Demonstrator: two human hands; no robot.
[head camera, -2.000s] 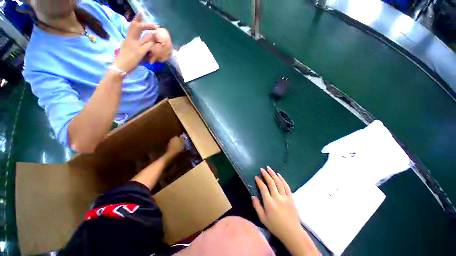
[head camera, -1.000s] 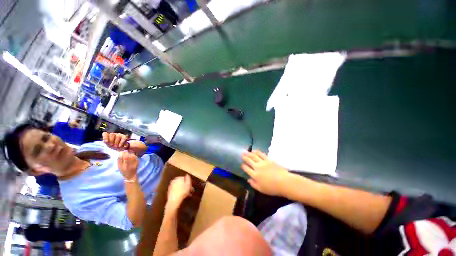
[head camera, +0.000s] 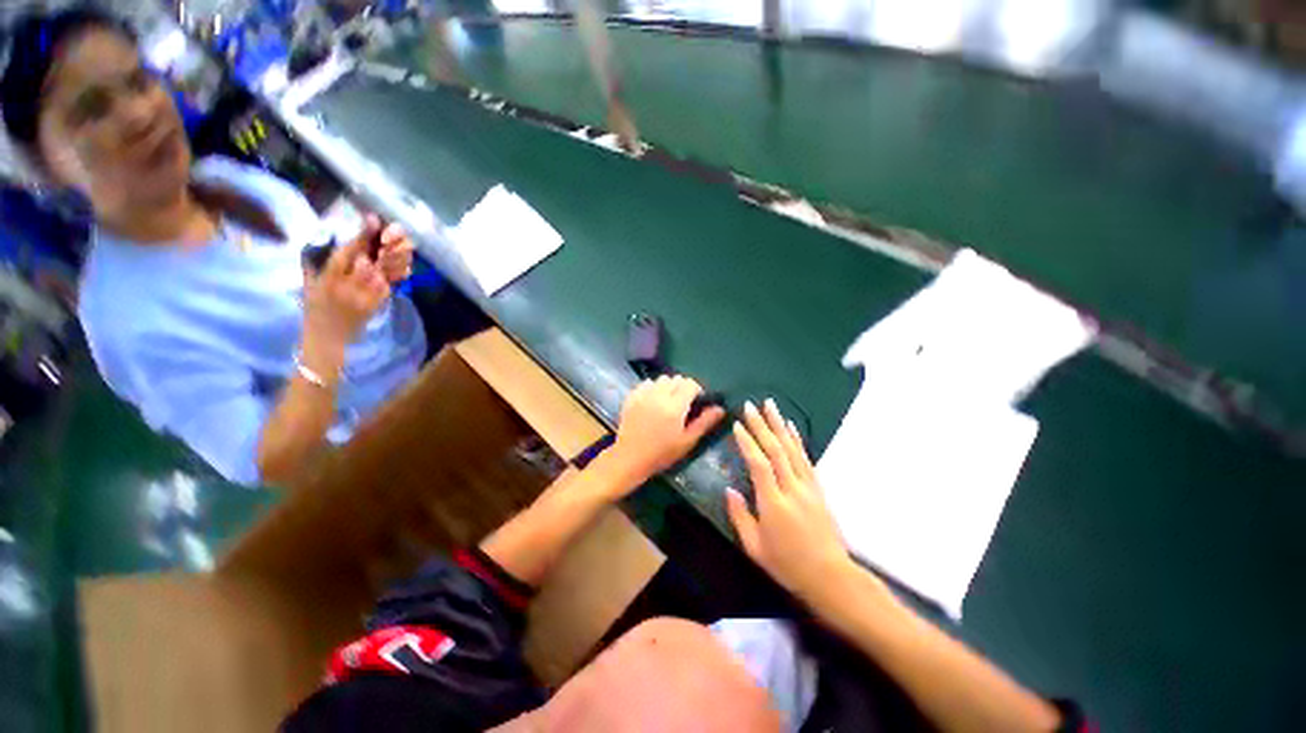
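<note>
A black power adapter (head camera: 646, 341) lies on the dark green belt beyond my left hand. My left hand (head camera: 662, 427) is over the belt's near edge, its fingers closed on the adapter's black coiled cord (head camera: 709, 407), partly hidden by the fingers. My right hand (head camera: 788, 504) rests palm down on the belt with its fingers apart, just right of the cord, holding nothing. White flat sheets or bags (head camera: 924, 480) lie right of my right hand, with a crumpled whitish piece (head camera: 988, 322) at their far end.
An open brown carton (head camera: 387, 480) stands left of the belt, under my left forearm; its contents are blurred. A person in light blue (head camera: 215, 308) stands beyond it, holding a small dark item. A white pad (head camera: 504, 239) lies on the belt near them. A raised rail (head camera: 802, 211) runs behind.
My left hand has come out of the carton onto the belt and closed on the cord. The adapter is nearer the belt's near edge. The view has swung about; my right hand stays on the belt.
</note>
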